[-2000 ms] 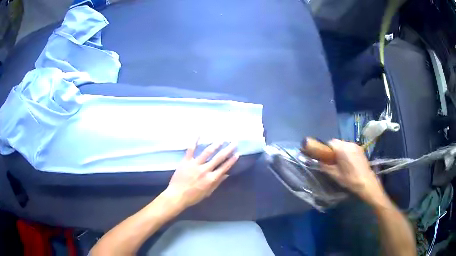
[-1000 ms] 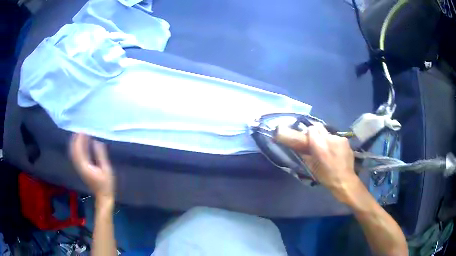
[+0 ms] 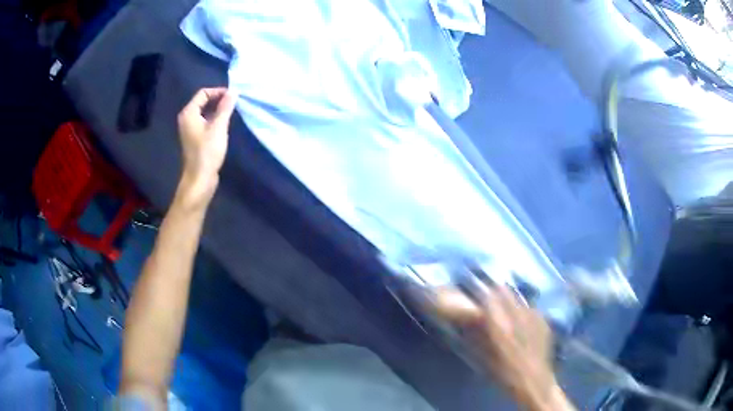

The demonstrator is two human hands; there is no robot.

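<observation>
The light blue garment (image 3: 354,152) lies over the narrow padded board, its sleeve running down to the right; it looks near white under glare. My left hand (image 3: 207,132) pinches the garment's edge at upper left between thumb and fingers. My right hand (image 3: 510,337) is blurred and closed around the handle of the steam iron (image 3: 418,301), near the lower end of the sleeve. The iron is mostly hidden by my hand and blurred; its front edge touches the cloth.
The dark blue-grey table cover (image 3: 522,104) spreads underneath. A pale steam hose (image 3: 617,160) curves down at right, and a cord (image 3: 603,365) runs off lower right. A red stool (image 3: 80,185) stands at left. White cloth (image 3: 683,128) is at upper right.
The view has turned, so the sleeve now runs diagonally. My left hand has gone from lying on the sleeve to being off it, and now pinches the garment's edge. The iron stays in my right hand.
</observation>
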